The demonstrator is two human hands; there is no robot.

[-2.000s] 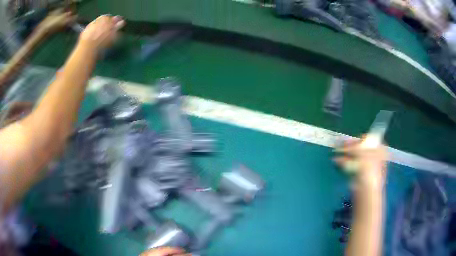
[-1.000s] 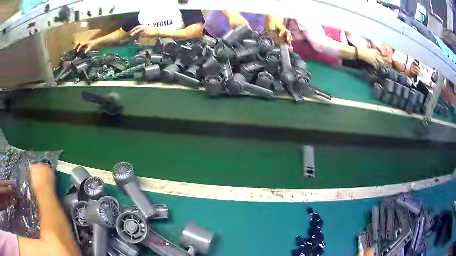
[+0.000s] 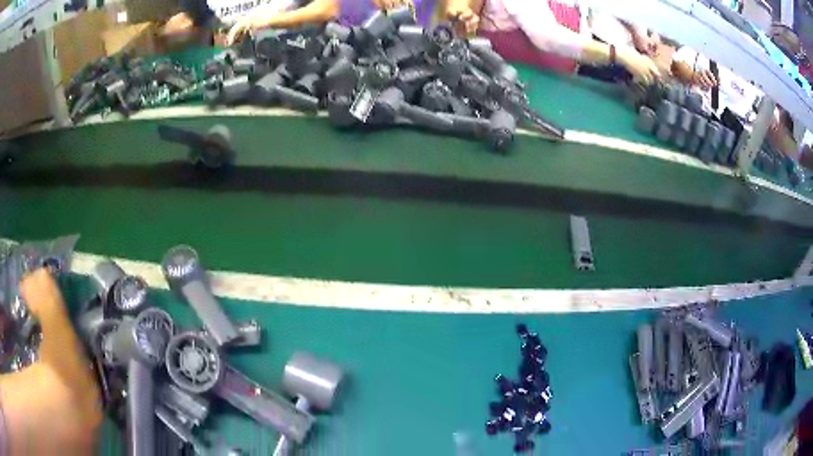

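Note:
Neither of my hands can be made out. Grey blower bodies (image 3: 194, 361) with round spoked ends lie in a pile on the blue-green mat at left. One body with a drum head (image 3: 313, 379) lies at the pile's right side. Small glossy black caps (image 3: 526, 392) lie in a loose heap mid-bench. Grey handle covers (image 3: 679, 367) are piled at right. Another grey cover (image 3: 581, 242) lies alone on the green belt.
Another person's forearm (image 3: 53, 374) reaches to a clear plastic bag at far left. A worn white rail (image 3: 401, 297) edges the belt. Dark parts (image 3: 779, 378) lie beyond the covers. Across the belt, workers' hands surround heaped grey parts (image 3: 428, 89). A blurred body (image 3: 214, 147) lies on the belt.
The view has tilted down and shifted from the blurred, turned earlier view. The fingertip seen at the handle covers one second ago is gone. The lone cover sits further right in view.

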